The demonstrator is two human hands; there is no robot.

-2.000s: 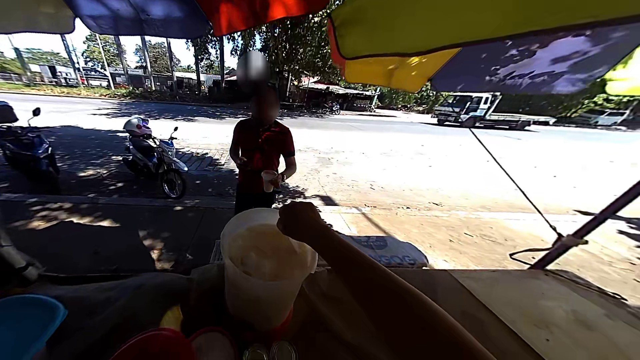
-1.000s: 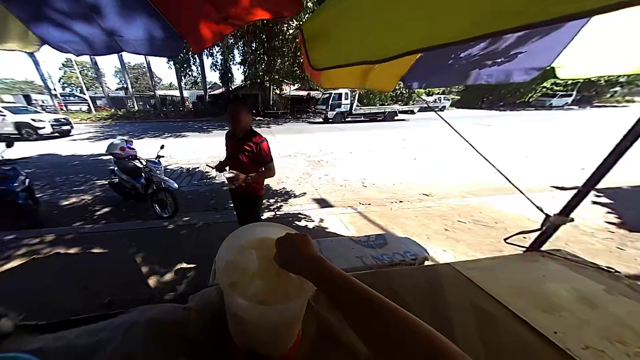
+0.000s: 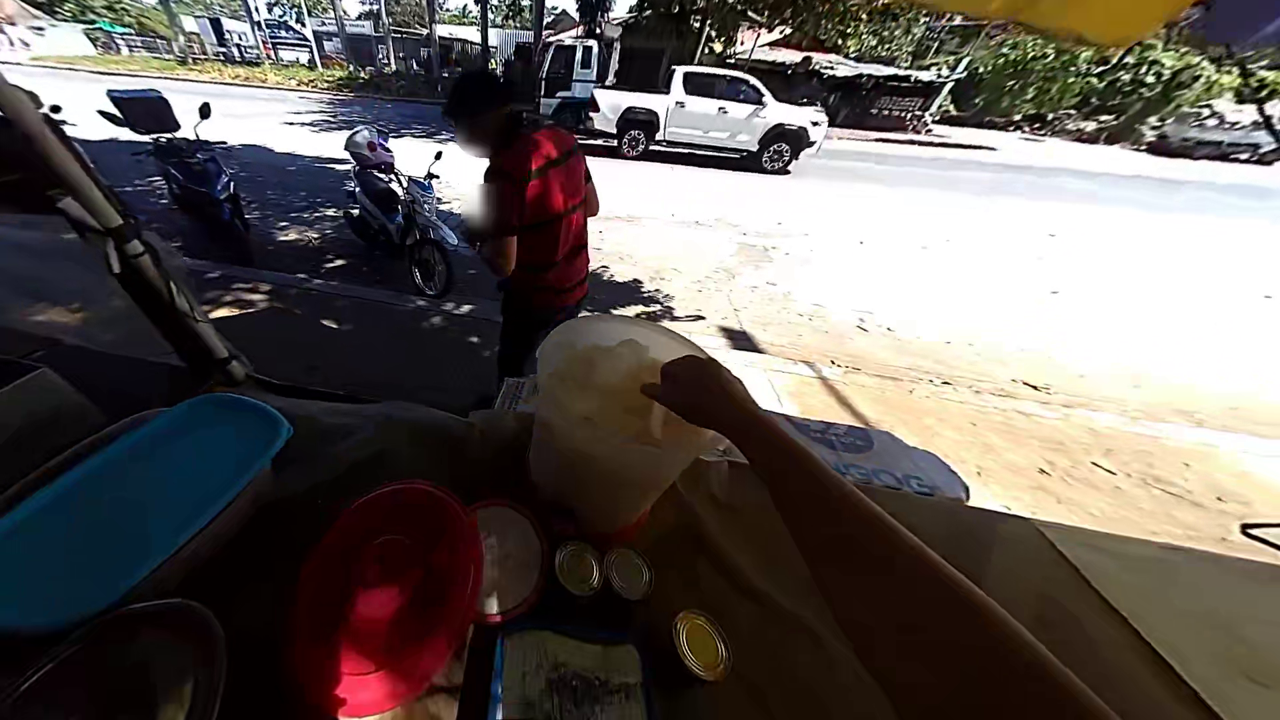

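A tall translucent plastic tub (image 3: 600, 470) stands on the covered stall table and holds pale, whitish chunks (image 3: 600, 385). My right hand (image 3: 700, 393) is at the tub's right rim, fingers curled over its mouth beside the contents. Whether the fingers grip a utensil is too dark to tell. My left hand is out of the frame. Close below the tub are a round red-rimmed lid (image 3: 508, 562) and metal cans (image 3: 628, 573), with another can (image 3: 702, 645) to their right.
A red plastic basin (image 3: 390, 600) and a blue lidded container (image 3: 140, 500) occupy the left of the table. Beyond the table stands a person in a red striped shirt (image 3: 555, 215). A pole (image 3: 150, 270) rises at left; a printed sack (image 3: 865, 455) lies at the table's far edge.
The person in red has turned sideways. A white pickup is now on the road behind. The view has swung left and down. My right hand remains at the tub's rim.
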